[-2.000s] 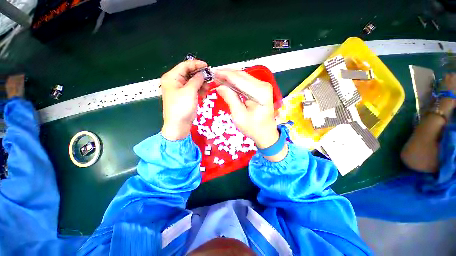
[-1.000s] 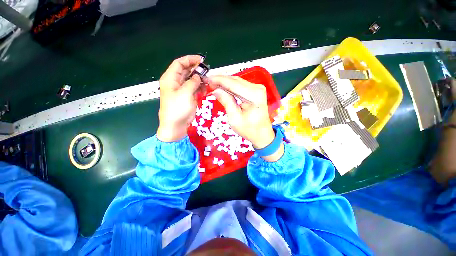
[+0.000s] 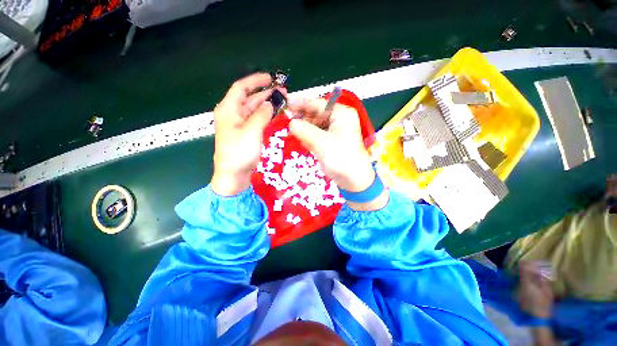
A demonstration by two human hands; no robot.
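Observation:
My left hand (image 3: 240, 128) holds a small dark electronic module (image 3: 277, 100) in its fingertips above the top left of the red tray (image 3: 291, 233). My right hand (image 3: 335, 142), with a blue wrist strap (image 3: 363, 190), is beside it with its fingertips close to the module. Thin grey tweezers (image 3: 332, 99) stick up from the right fingers. A tiny white bit shows at the right fingertips. Many small white pieces (image 3: 298, 179) lie scattered in the red tray below both hands.
A yellow tray (image 3: 526, 118) at right holds striped and plain sheets (image 3: 467, 196). A flat board (image 3: 565, 121) lies further right. A tape roll (image 3: 97, 208) surrounds a module at left. Spaced modules (image 3: 400, 55) lie on the conveyor (image 3: 325, 40). Neighbours' blue sleeves (image 3: 47, 284) show at both sides.
The tweezers now point upward from my right hand, and the module in my left hand has turned. Belt modules have shifted right. The right neighbour's arm has drawn back from the board.

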